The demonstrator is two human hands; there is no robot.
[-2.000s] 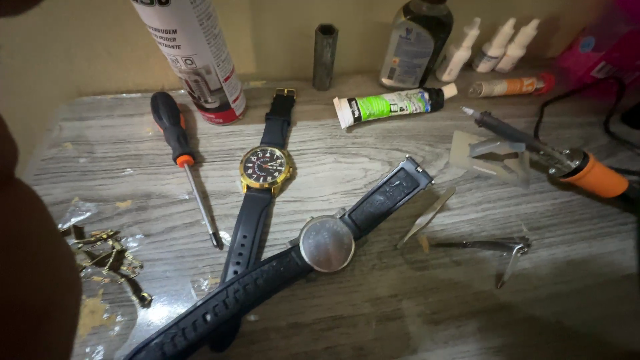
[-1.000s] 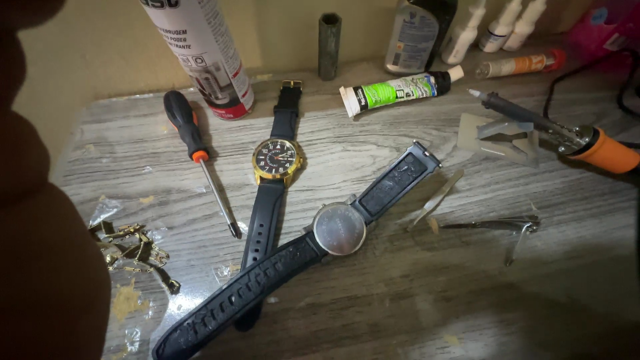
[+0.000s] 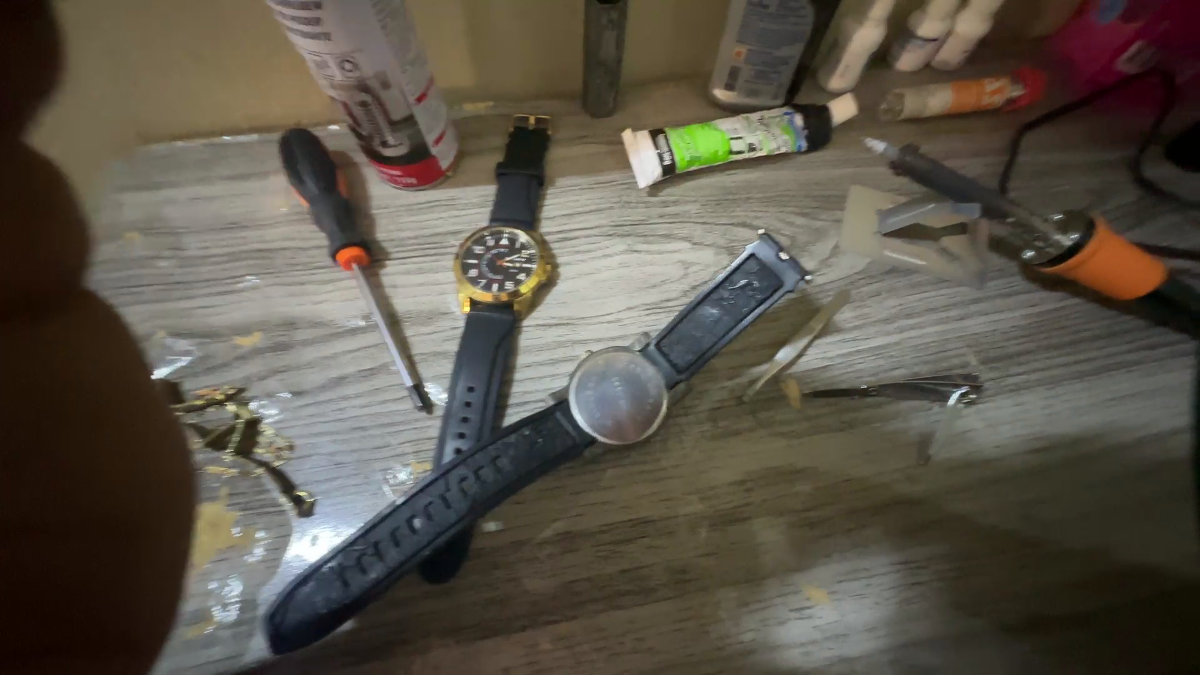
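Observation:
A large, dark, blurred shape, apparently my left hand (image 3: 89, 422) close to the lens, covers the left edge; its fingertips and anything it may hold are hidden. My right hand is out of view. A watch with a gold-coloured case (image 3: 503, 264) lies face up on a black strap. Across the lower part of that strap rests a second watch, its metal case back (image 3: 619, 396) upward and its black strap spread diagonally. Left of them lies a screwdriver (image 3: 323, 202) with a black and orange handle. No hand is seen touching either watch.
Behind stand a spray can (image 3: 389, 103), a dark hollow tube (image 3: 605, 56) and several bottles (image 3: 764, 52). A green-labelled tube (image 3: 731, 141), a soldering iron (image 3: 1102, 258), tweezers-like metal pieces (image 3: 900, 387) and gold-coloured scraps (image 3: 239, 436) lie on the wood-grain tabletop (image 3: 750, 562).
The dark shape covers more of the left edge than two seconds ago. Both watches and the screwdriver keep their places relative to one another.

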